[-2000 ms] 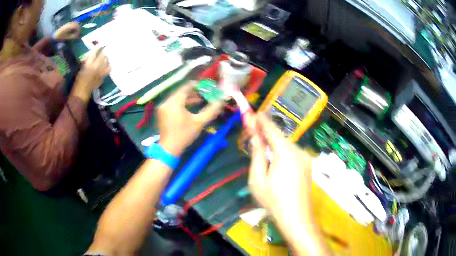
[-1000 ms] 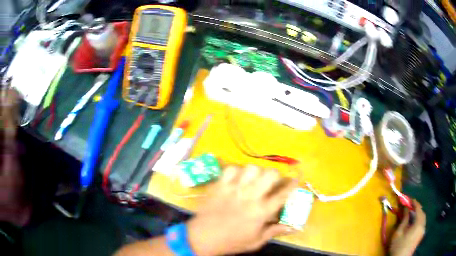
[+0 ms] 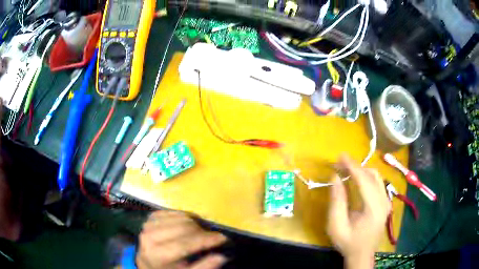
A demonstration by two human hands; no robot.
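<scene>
A green circuit board point(image 3: 279, 192) lies on the yellow-orange mat point(image 3: 236, 178), with a white cable point(image 3: 321, 184) at its upper right corner. A second green board point(image 3: 172, 161) lies at the mat's left. My right hand point(image 3: 360, 210), blurred, is over the mat just right of the first board, fingers apart and apparently empty. My left hand point(image 3: 178, 239) is at the mat's front edge, below the second board, fingers loosely bent with nothing visible in it. A red-handled brush point(image 3: 412, 178) lies at the right.
Red-handled nippers point(image 3: 402, 202) and a round tub point(image 3: 399, 115) are at the right. A white housing point(image 3: 247, 76) lies at the mat's top, with a red clip point(image 3: 262, 143) below. Tweezers point(image 3: 168, 126), probes, a blue-handled tool point(image 3: 73, 131) and a yellow multimeter point(image 3: 118, 58) are left.
My left hand has moved back from the board to the mat's front edge. My right hand has let go of the brush at the right and moved left over the mat. The camera view has shifted.
</scene>
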